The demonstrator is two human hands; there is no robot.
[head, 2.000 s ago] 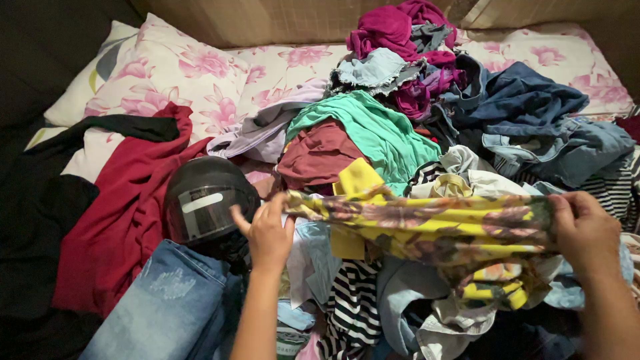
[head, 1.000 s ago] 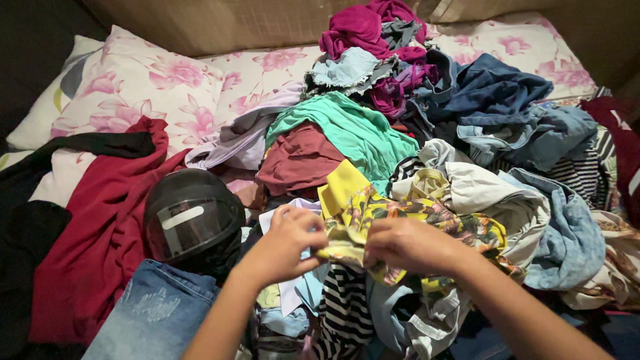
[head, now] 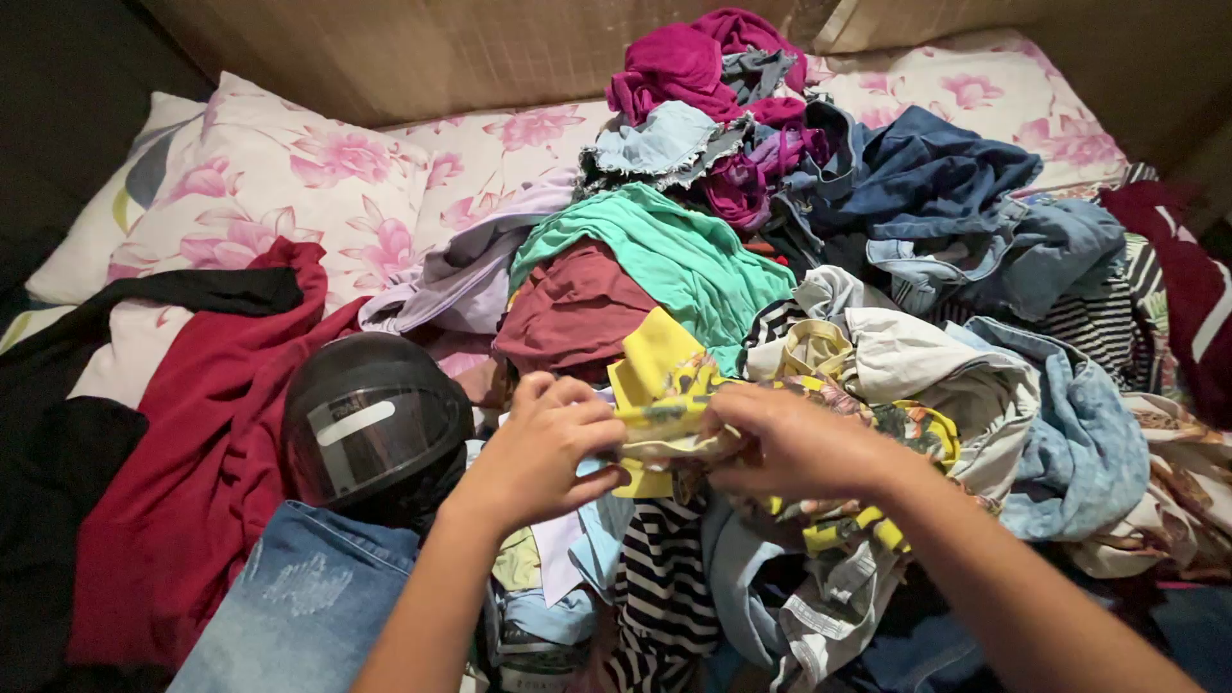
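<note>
A yellow floral garment (head: 664, 419) is gathered between my hands above the clothes heap. My left hand (head: 558, 443) pinches its left part between thumb and fingers. My right hand (head: 789, 443) grips the bunched cloth just to the right, its fingertips partly hidden. More floral fabric trails beneath my right wrist. Behind the garment lie a maroon cloth (head: 577, 303) and a mint green cloth (head: 664, 250). A black-and-white striped cloth (head: 664, 577) hangs below, and a cream garment (head: 924, 361) lies to the right.
A black helmet (head: 375, 423) sits left of my left hand, above folded blue jeans (head: 308, 597). Red cloth (head: 192, 462) and black cloth (head: 58, 433) cover the left side. A floral pillow (head: 289, 192) and a heap of denim (head: 934, 173) are farther back.
The yellow floral garment was stretched wide between my hands two seconds ago; now it is bunched. My right hand has come in from the far right, close to my left hand.
</note>
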